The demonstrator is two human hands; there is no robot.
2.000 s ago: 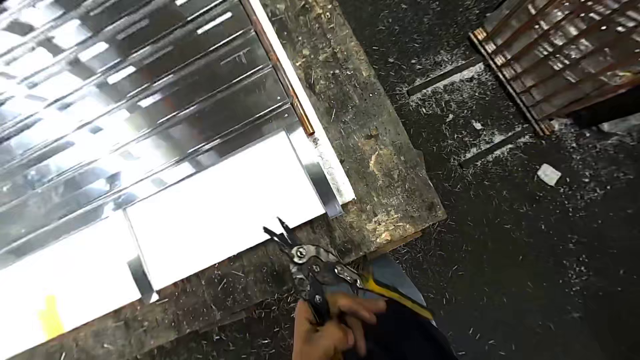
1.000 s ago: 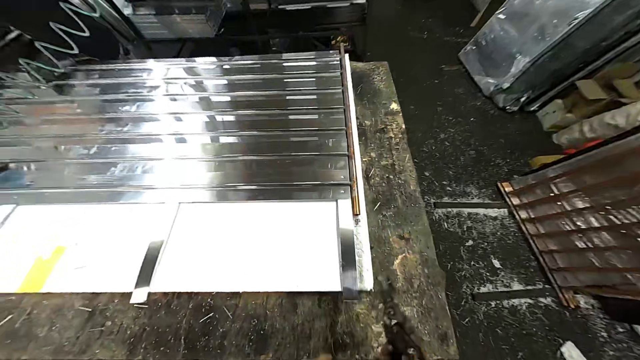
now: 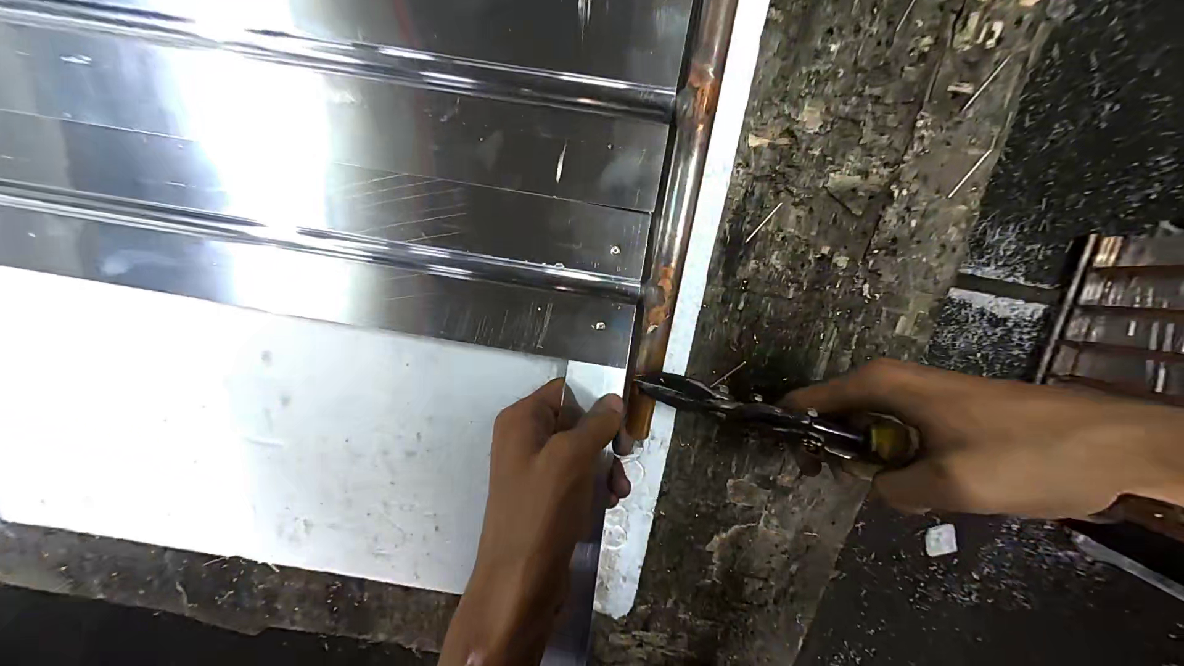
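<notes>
My left hand [image 3: 546,472] pinches the upper end of a thin sheet metal strip [image 3: 575,592] beside the open end of a copper pipe. Held in my right hand [image 3: 962,444], a pair of snips [image 3: 768,416] points left, its dark blade tips at the lower part of the copper pipe [image 3: 684,185]. That pipe runs along the right edge of a shiny ribbed metal panel [image 3: 416,176], where thinner tubes meet it. Under the panel's lower edge lies a white sheet [image 3: 277,444]. Whether the blades touch the pipe or the metal beside it, I cannot tell.
A worn wooden bench top [image 3: 823,203] with metal slivers borders the work on the right and below. On the dark floor to the right stand a second panel with copper tubes [image 3: 1128,314] and a small white scrap [image 3: 941,539].
The snips and my right hand have come from below the sheet's corner to the pipe's lower end. My left hand has come into view, gripping the metal strip. The view has moved much closer.
</notes>
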